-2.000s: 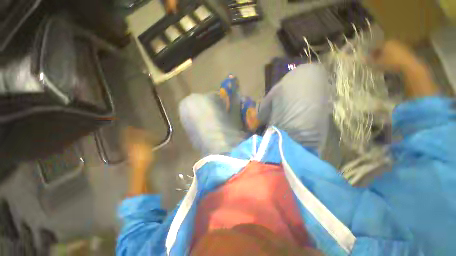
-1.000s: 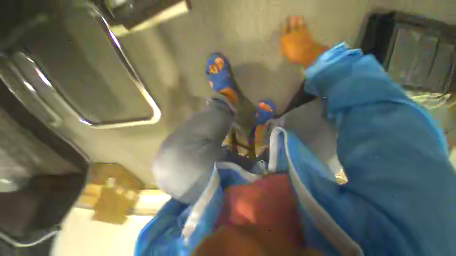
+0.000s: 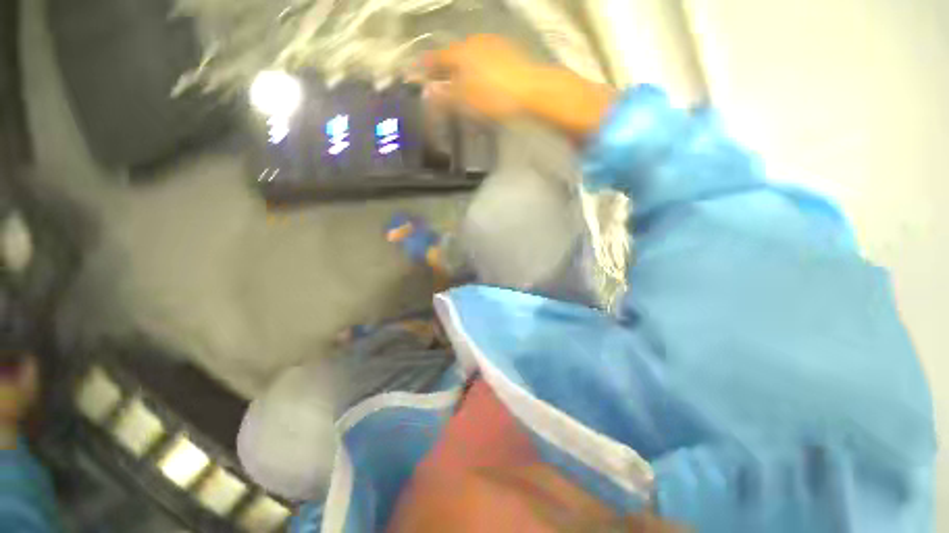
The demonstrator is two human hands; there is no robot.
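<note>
A black device tray (image 3: 364, 191) lies across the upper left centre, with three lit blue-white screens (image 3: 337, 134) in its left slots and darker slots to the right. Many thin white cables (image 3: 302, 42) hang in a tangled mass over its back edge. My right hand (image 3: 479, 78) is over the tray's right end, beside the cables, its fingers bent downward. It is blurred, and whether it pinches a cable or a unit cannot be told. My left hand is not in view; only blue coat shows at the bottom edge.
Another black tray (image 3: 156, 458) with several pale rectangles lies lower left. Beside it, at the left edge, a blurred hand (image 3: 15, 390) in a blue sleeve seems to be another person's. A dark bulk (image 3: 125, 83) is upper left. A pale wall (image 3: 832, 115) is at right.
The view has swung round to the tray with lit screens and the cables. My right hand has moved from over bare floor to that tray. My left hand, seen two seconds ago, has left the picture.
</note>
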